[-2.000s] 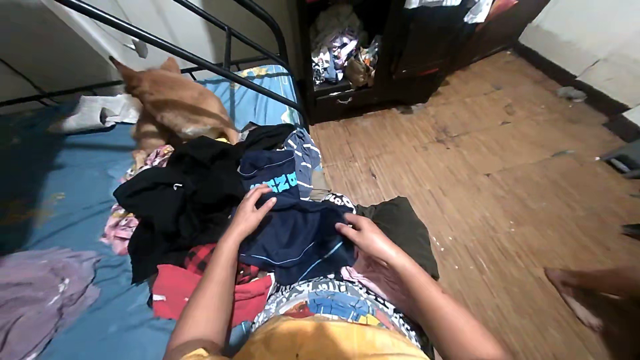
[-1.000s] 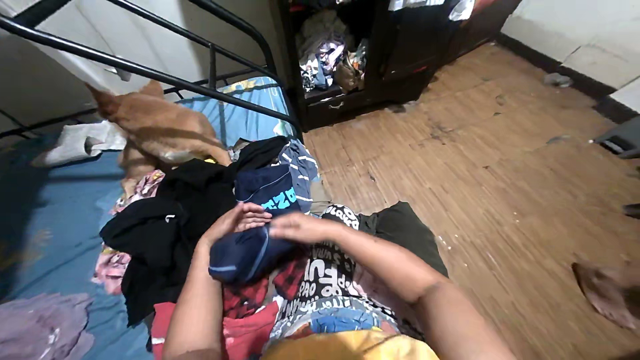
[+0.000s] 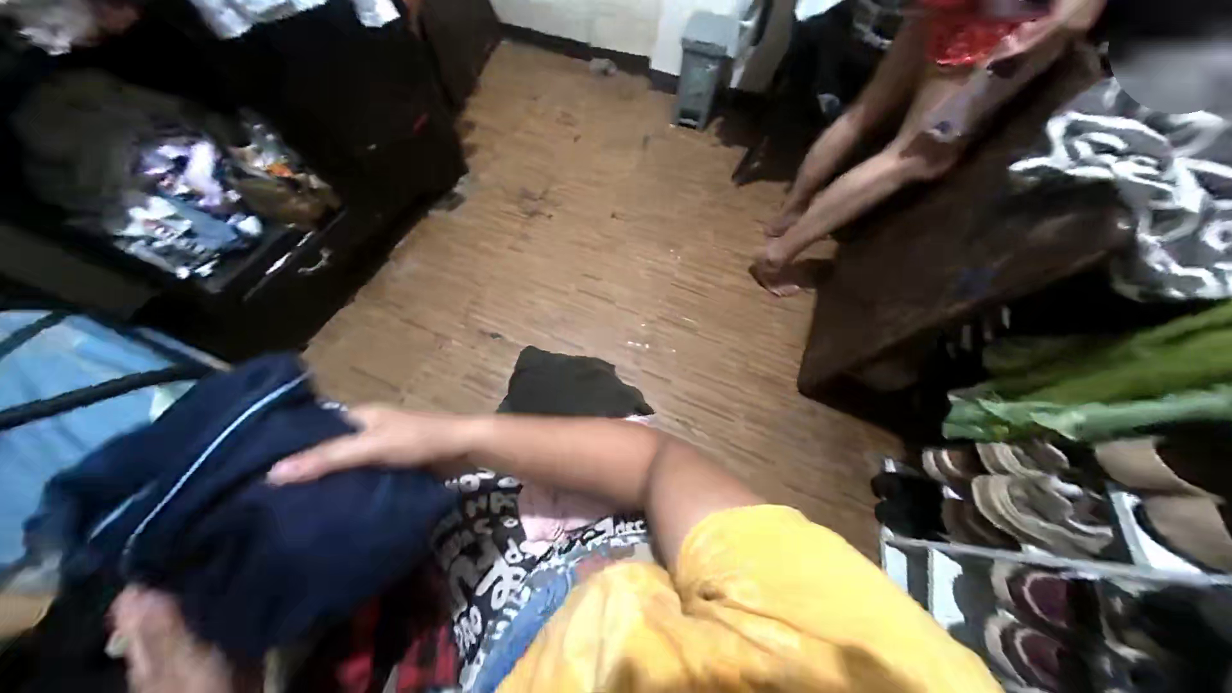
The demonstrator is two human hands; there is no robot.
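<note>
A navy garment with light-blue piping [image 3: 289,529] is bunched at the lower left, between my two hands. My right hand [image 3: 371,445] lies against its upper right side, fingers spread and blurred. Near the bottom edge my left hand [image 3: 164,640] touches its lower side, partly cut off and blurred; its grip is unclear. Under and beside the garment are a black cloth with white lettering [image 3: 491,568], a red and black checked cloth [image 3: 423,659] and a dark olive cloth [image 3: 573,385].
An open dark cabinet [image 3: 327,217] with clothes in it stands at the upper left, beside the bed's metal frame [image 3: 106,395]. Another person's bare legs [image 3: 857,183] are by a brown wooden piece of furniture [image 3: 905,279]. A shoe rack [image 3: 1039,558] stands at the right; a grey bin [image 3: 698,82] is farther back.
The view has swung far to the right, bringing the shoe rack and the other person's legs into sight. The navy garment, folded small a second ago, is now looser and spread wider between my hands.
</note>
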